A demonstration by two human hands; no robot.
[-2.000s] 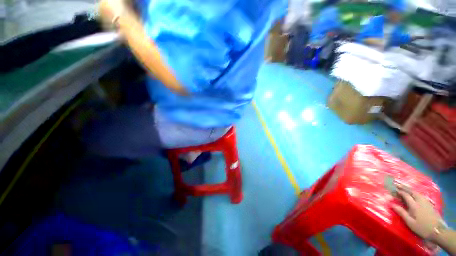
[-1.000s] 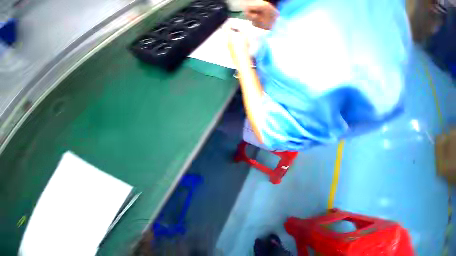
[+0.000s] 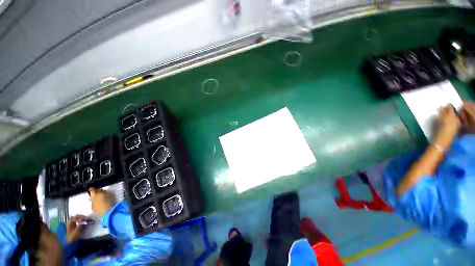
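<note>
A white paper sheet (image 3: 267, 149) lies flat on the green bench mat (image 3: 250, 98) in front of me. A black foam tray stack (image 3: 182, 171) stands left of the paper, with two rows of pockets holding square, silver-rimmed watch housings (image 3: 165, 177). Neither of my hands is in view.
At left, a person's hands (image 3: 102, 201) work beside another foam tray (image 3: 83, 166). At right, a person in a blue smock (image 3: 442, 192) works over paper by a third tray (image 3: 409, 70). A red stool (image 3: 362, 195), dark trouser leg (image 3: 284, 223) and dark shoe (image 3: 235, 250) show below.
The view has swung from the floor and red stool to the bench, facing the paper and trays. The hand on the red stool two seconds ago is out of view.
</note>
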